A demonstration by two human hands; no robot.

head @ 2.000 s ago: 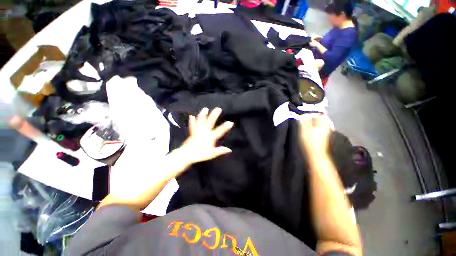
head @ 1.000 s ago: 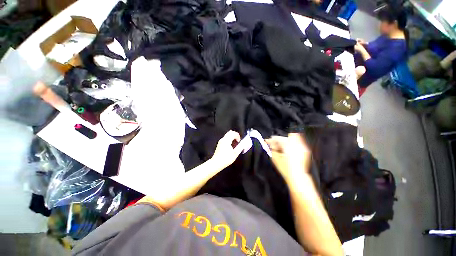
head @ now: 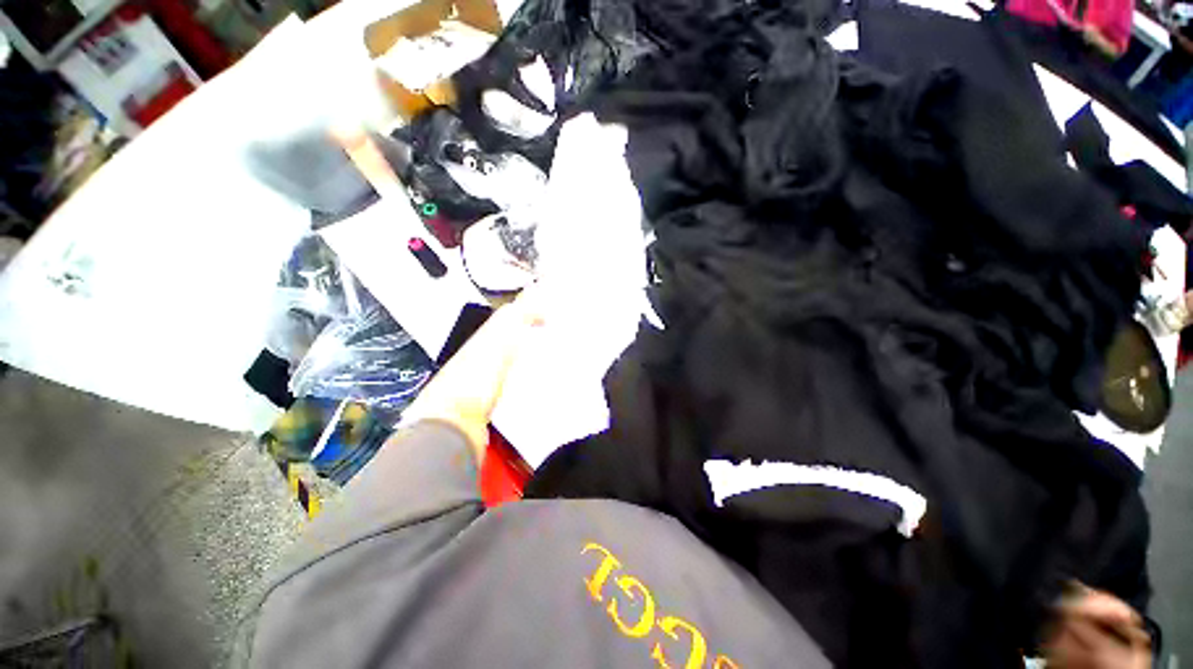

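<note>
A black garment (head: 785,412) lies in front of me and merges with the heap behind it. A curved strip of white backing (head: 818,478) lies on the black cloth. My left hand (head: 521,329) reaches over the white sheet (head: 576,288); its fingers are washed out against the white, so its grip cannot be told. My right hand (head: 1099,633) is at the lower right edge of the black cloth, blurred and partly cut off by the frame, its fingers curled; whether it holds cloth is unclear.
A smartphone (head: 462,332), a small dark object with a pink end (head: 427,256) and a round dish (head: 499,252) lie left. Clear plastic bags (head: 353,346) and plaid cloth (head: 347,440) are lower left. Also visible are a cardboard box (head: 432,52), dark round lid (head: 1133,376) and another person's blurred arm (head: 370,162).
The view has swung left. My hands, together at the white backing before, are now far apart: left on the white sheet, right at the lower right. The curved white strip now lies on the cloth.
</note>
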